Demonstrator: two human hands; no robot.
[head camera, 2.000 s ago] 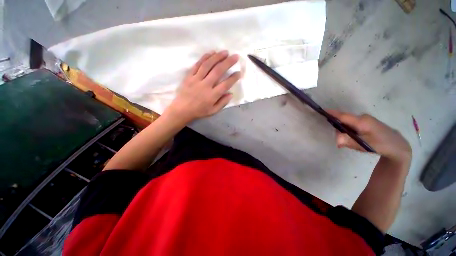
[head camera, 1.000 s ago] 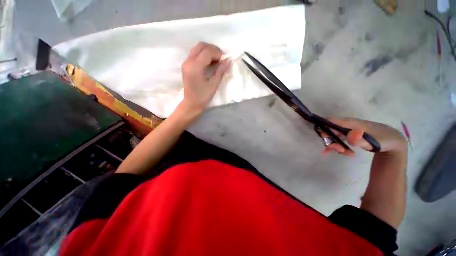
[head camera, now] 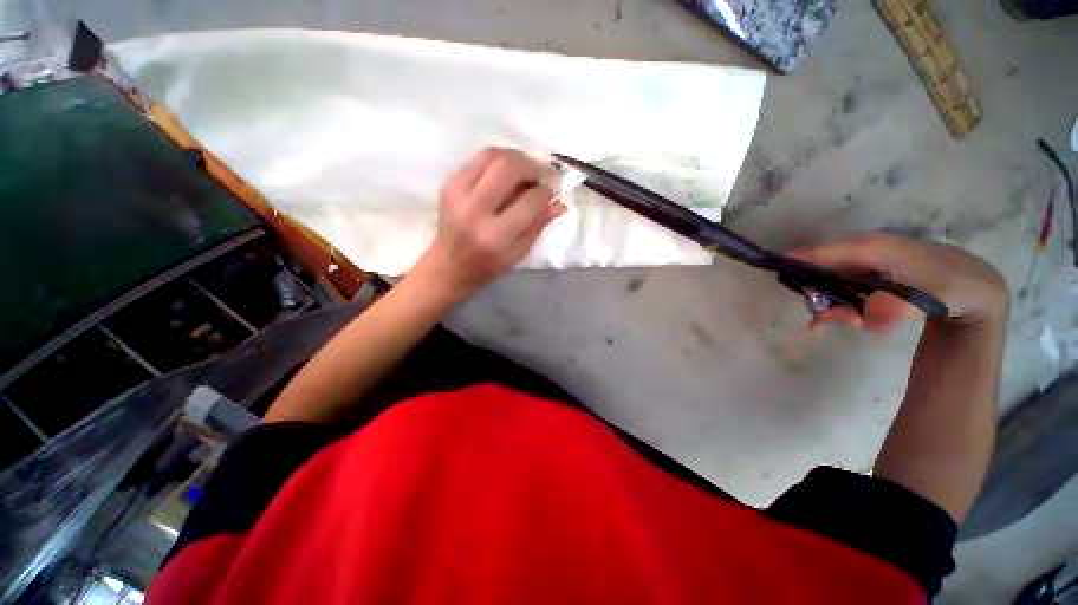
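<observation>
The cream-white garment piece (head camera: pixel 331 112) lies flat across the grey table, its squared end to the right. My left hand (head camera: pixel 497 219) is on its middle, fingertips pinched at a small raised bit of white cloth. My right hand (head camera: pixel 904 284) holds the tailor's shears (head camera: pixel 697 225) by the black handles. The blades look almost closed, and their tips are at the pinched cloth, close to my left fingertips. A silver ring thimble (head camera: pixel 817 301) shows on a right finger. What exactly lies between the blades cannot be told.
A speckled block (head camera: pixel 768 24) and a wooden ruler (head camera: pixel 932 65) lie at the back right of the grey table (head camera: pixel 662 366). A grey pad (head camera: pixel 1040 455) is at the right, partly behind my right arm. A green surface (head camera: pixel 106 213) and cluttered bins (head camera: pixel 177 319) are at the left.
The shears have gone from open to nearly closed at the pinched cloth. My left hand went from flat to pinching. The view has shifted, bringing the speckled block and more of the ruler into sight.
</observation>
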